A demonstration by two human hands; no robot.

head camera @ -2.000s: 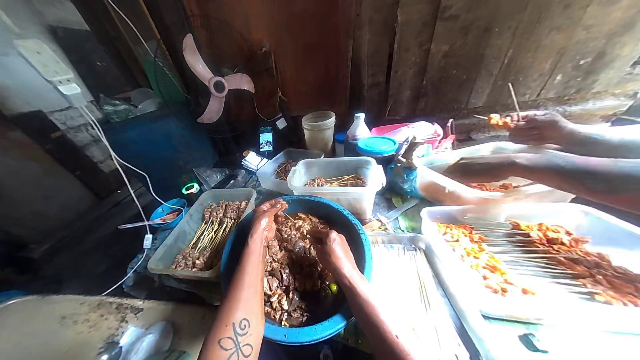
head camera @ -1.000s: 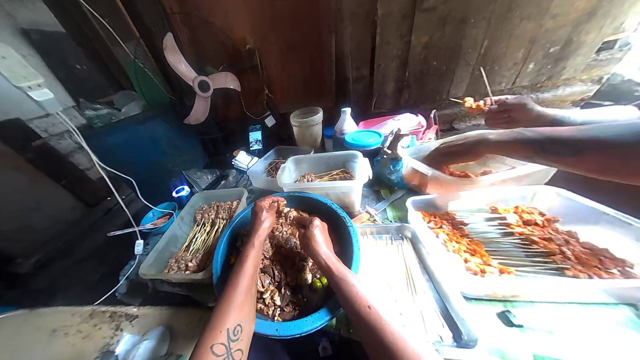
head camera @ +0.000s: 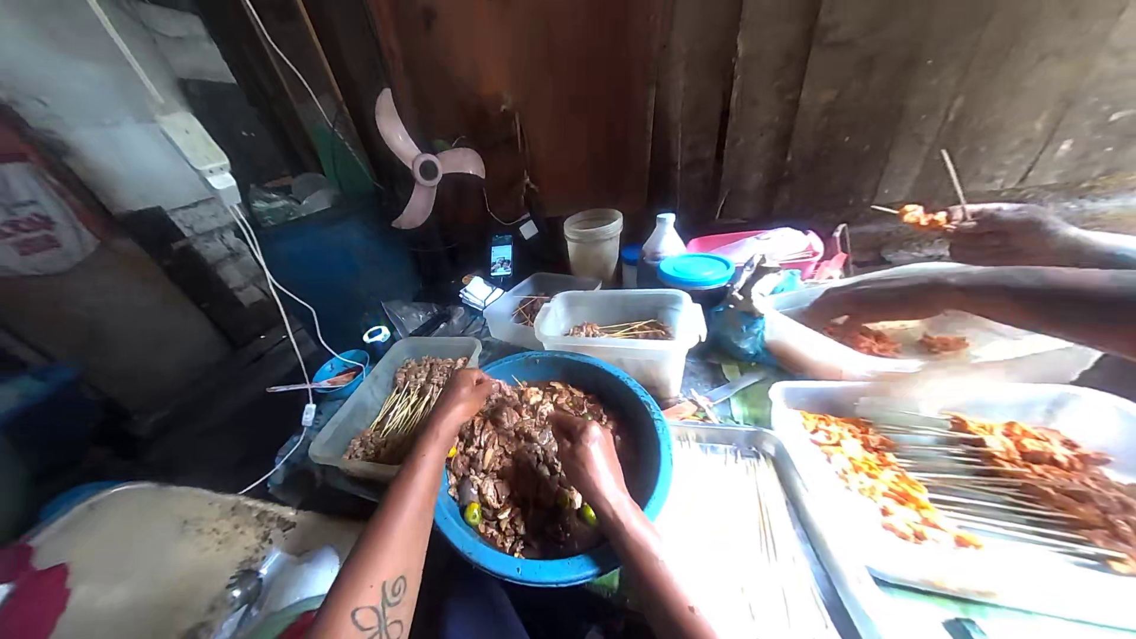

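A round blue plastic basin (head camera: 661, 461) holds dark marinated meat pieces (head camera: 506, 461) with several green-yellow citrus fruits. My left hand (head camera: 466, 395) is at the basin's upper left rim, its fingers bent near the meat; a thin stick tip shows beside it, and whether it holds anything is unclear. Over the middle right of the meat, my right hand (head camera: 586, 444) is curled with its fingertips hidden. Left of the basin, a clear plastic container (head camera: 333, 435) holds skewered meat (head camera: 399, 399). To the right, bare bamboo skewers (head camera: 763, 515) lie on a metal tray (head camera: 799, 497).
Another person's hands (head camera: 1003, 232) work at the upper right, one with a skewer of orange meat. A white tray (head camera: 785, 399) of orange skewers lies below them. Behind the basin stand a plastic tub (head camera: 621, 355), a blue-lidded container (head camera: 697, 271), a knife (head camera: 732, 388) and a fan (head camera: 428, 169).
My left hand has moved from over the upper meat toward the basin's left rim, beside the container of skewers. My right hand remains over the meat.
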